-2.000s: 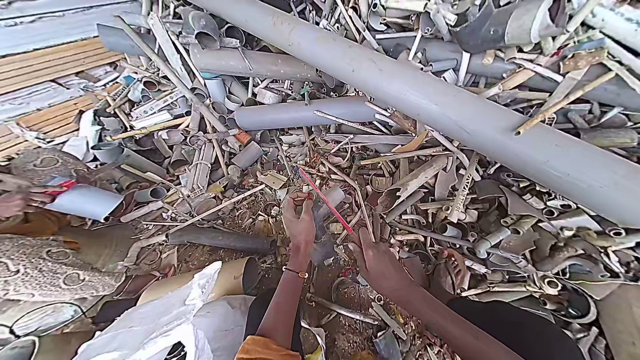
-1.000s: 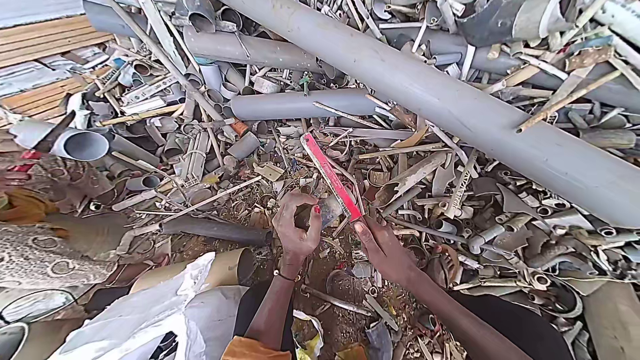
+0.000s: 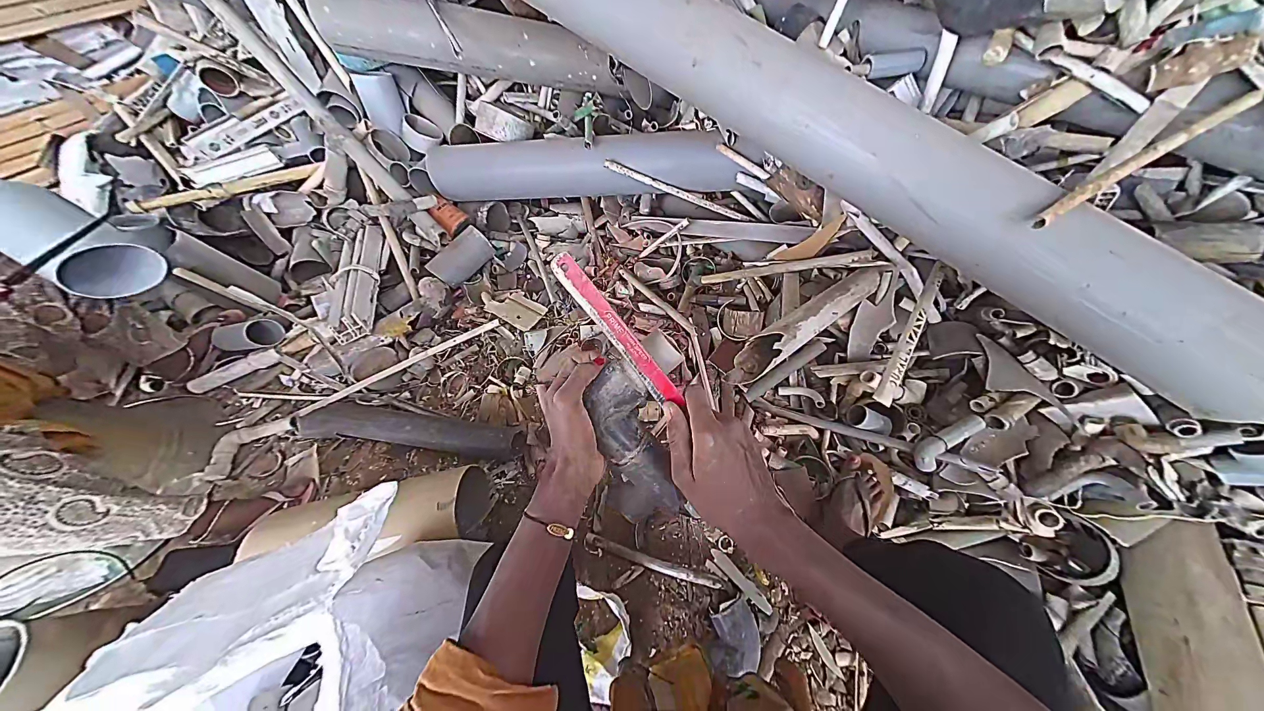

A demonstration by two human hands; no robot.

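Observation:
My right hand [image 3: 716, 454] grips the lower end of a flat red blade [image 3: 617, 331], which bears writing and has a pale edge. The blade slants up and left, over the right side of a dark grey bent pipe piece [image 3: 620, 410]. Whether it touches the piece, I cannot tell. My left hand [image 3: 570, 415], with a bracelet at the wrist, has its fingers curled against the left side of that piece. The piece's lower end lies between my two forearms, above littered soil.
A long grey pipe [image 3: 889, 178] crosses the scrap heap diagonally, and a shorter one [image 3: 583, 166] lies behind my hands. A white sack [image 3: 385, 592] is at lower left. Farther left, a grey pipe [image 3: 59, 232] has a dark blade across it, near another person's blurred clothing.
The dark bent piece now shows plainly between my hands. The red blade has turned its broad face toward the view since the earliest frame. At far left, the other grey pipe has been raised.

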